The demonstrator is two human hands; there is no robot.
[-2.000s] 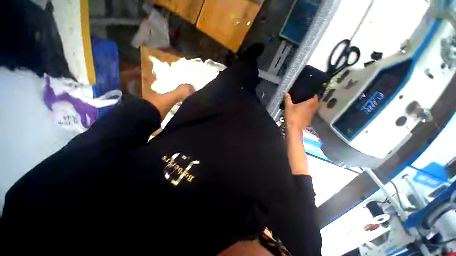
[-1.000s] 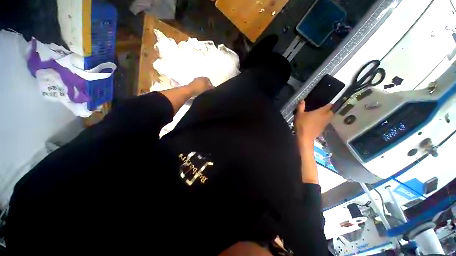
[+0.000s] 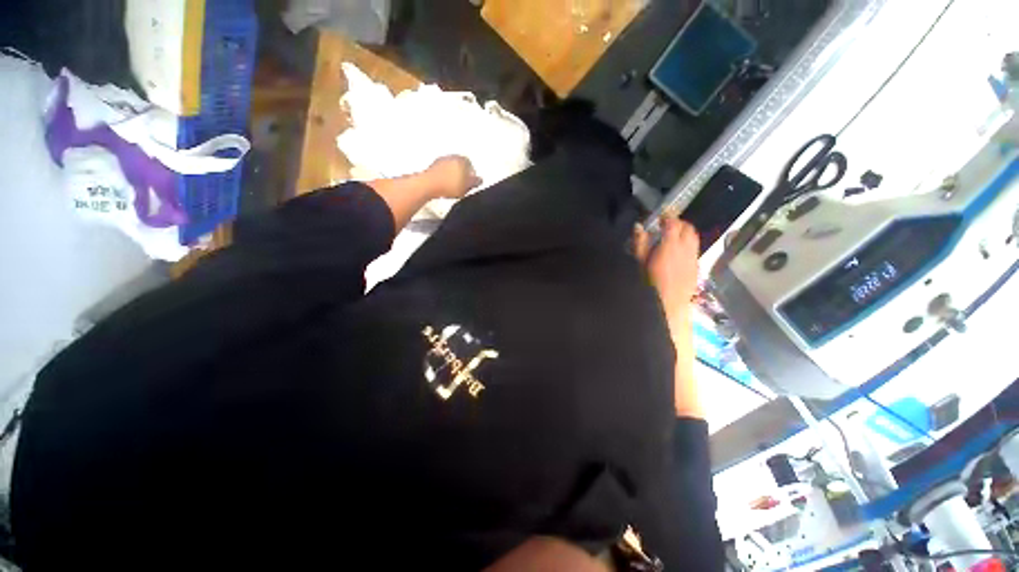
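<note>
A heap of white cut pieces [image 3: 413, 129] with ruffled edges lies on a wooden bench [image 3: 324, 123] in front of my lap. My left hand [image 3: 447, 179] has curled fingers on the near side of the heap and grips some of the cloth; its fingertips are partly hidden. More white cloth shows below my left wrist. My right hand [image 3: 673, 255] is beside the near corner of a black mobile phone [image 3: 724, 205], at the machine table's edge. Its fingers are slightly apart and hold nothing visible.
Black scissors [image 3: 807, 173] lie beside the phone, near the white machine head [image 3: 894, 279] with its lit display. A blue crate [image 3: 218, 112] and a white-purple carrier bag [image 3: 123, 173] are at left. Another wooden seat [image 3: 564, 34] and a blue pedal [image 3: 702, 58] are ahead.
My right hand has come off the phone and moved back towards the table's edge; the phone stays beside the scissors. My left hand remains at the white heap. The view has shifted.
</note>
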